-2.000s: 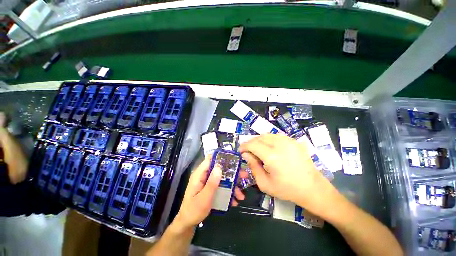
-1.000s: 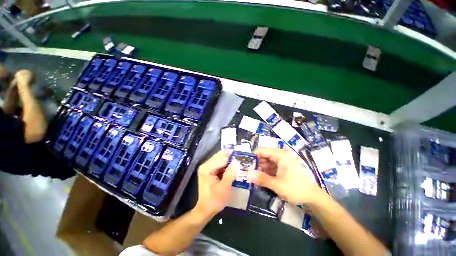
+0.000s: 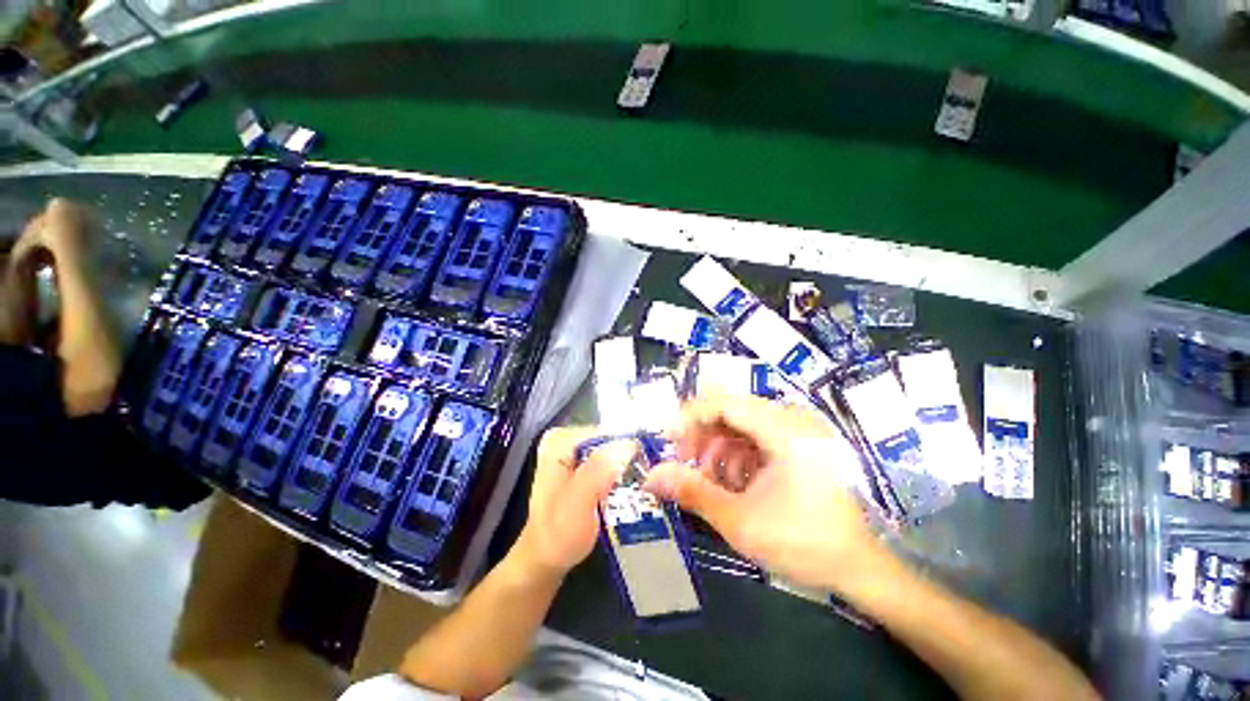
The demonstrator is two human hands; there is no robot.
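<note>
A part-assembled phone (image 3: 654,564) with a blue rim and a pale, silver lower part lies tilted in front of me. My left hand (image 3: 579,500) grips its upper left side, with the thumb on the board near the top. My right hand (image 3: 768,479) is at the phone's upper right, thumb and fingertips close to its top edge. Whether the right fingers hold a small part or only touch the phone is hidden. Board assemblies (image 3: 932,411) lie in a loose pile behind and right of my hands.
A black blister tray (image 3: 359,336) with blue front shells stands at left on a white sheet (image 3: 583,322). A clear blister tray (image 3: 1117,479) is at right. The green conveyor belt (image 3: 795,151) carries several phones. Another person's arm (image 3: 85,322) is at far left. An open cardboard box (image 3: 254,603) is below.
The view has shifted. The phone's lower end has swung to the right and more of its pale part shows. My right fingers have curled more at its top.
</note>
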